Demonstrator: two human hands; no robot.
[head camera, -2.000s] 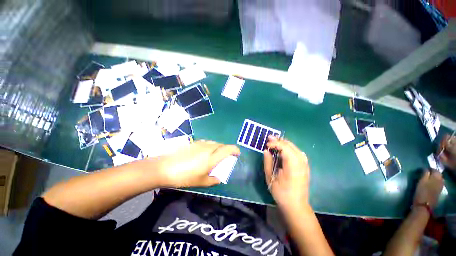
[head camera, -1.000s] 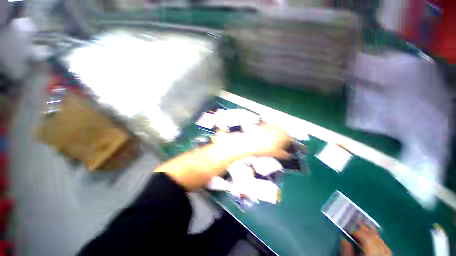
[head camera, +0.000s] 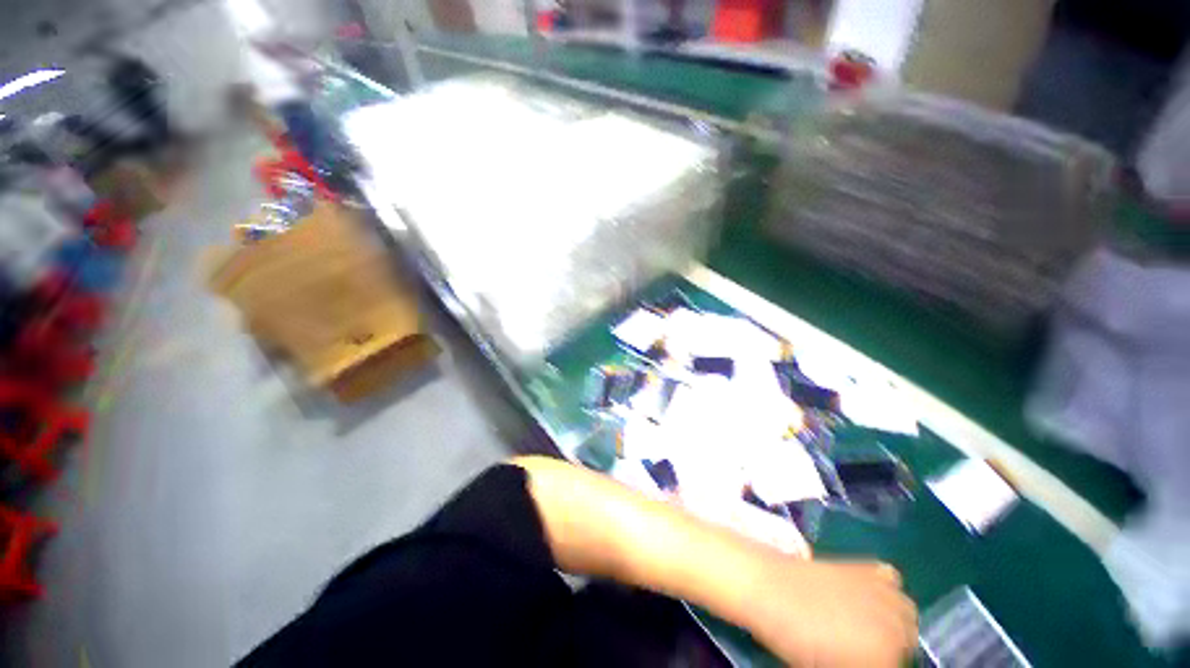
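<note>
My left hand (head camera: 848, 613) is low at the right of centre, blurred, over the near edge of the bench. Its fingers point down and are hidden, so I cannot tell whether it holds anything. A pile of white and black display modules (head camera: 731, 418) lies just beyond my left forearm. One white module (head camera: 974, 493) with an orange tab lies apart to the right of the pile. The sheet with dark strips (head camera: 968, 634) is at the bottom edge, right beside my left hand, partly cut off. My right hand is not in view.
A large glaring stack of clear trays (head camera: 522, 196) stands behind the pile. Another tray stack (head camera: 927, 196) is at the rear right. White packing sheets (head camera: 1122, 379) hang at the right. An open cardboard box (head camera: 326, 300) stands on the floor at left.
The view has swung left. My left hand has moved from the pile toward me, beside the strip sheet. My right hand has gone out of the picture.
</note>
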